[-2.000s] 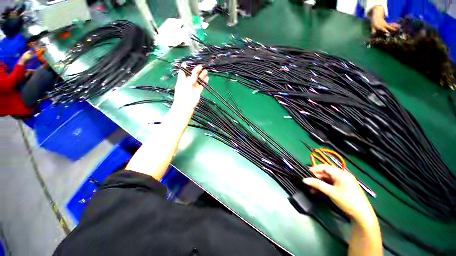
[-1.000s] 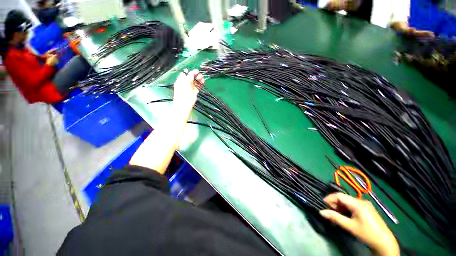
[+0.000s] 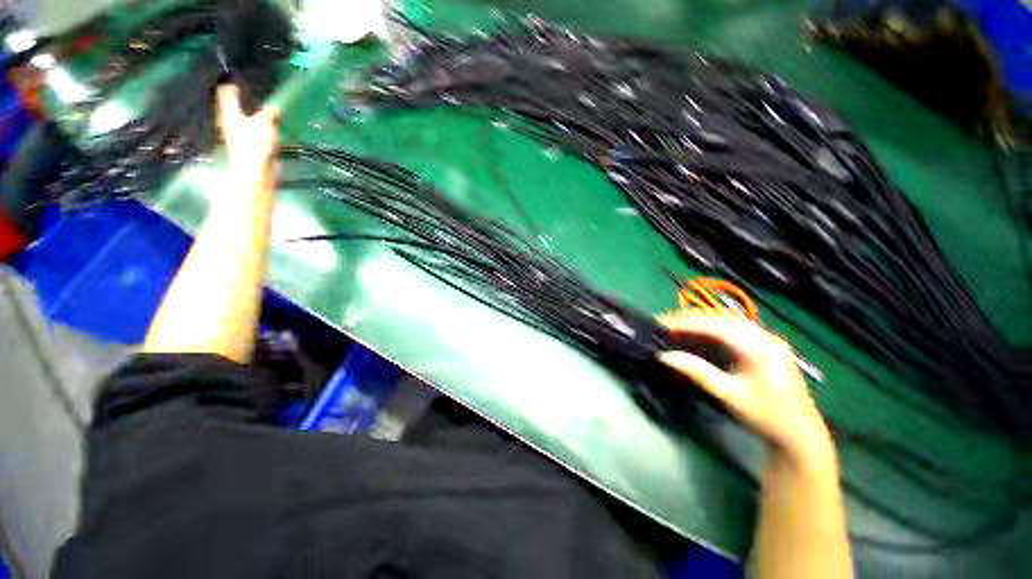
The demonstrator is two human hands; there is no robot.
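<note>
A near bundle of thin black cables lies slantwise on the green bench mat. My right hand is closed around black cable at the bundle's right end, thumb and fingers around a dark block-like part. My left hand is at the upper left, beyond the bundle's left ends, in front of the black coil; it is blurred, and whether it holds anything cannot be told. Orange-handled scissors lie just beyond my right hand, partly hidden by it.
A large black harness pile spans the far side of the green bench. A coiled black bundle lies at the left end. Blue bins stand below the bench edge. A dark bundle lies at the far right.
My left hand has moved left, away from the near bundle's branch ends towards the coil. My right hand now grips the cable near the scissors. The view has shifted and blurred.
</note>
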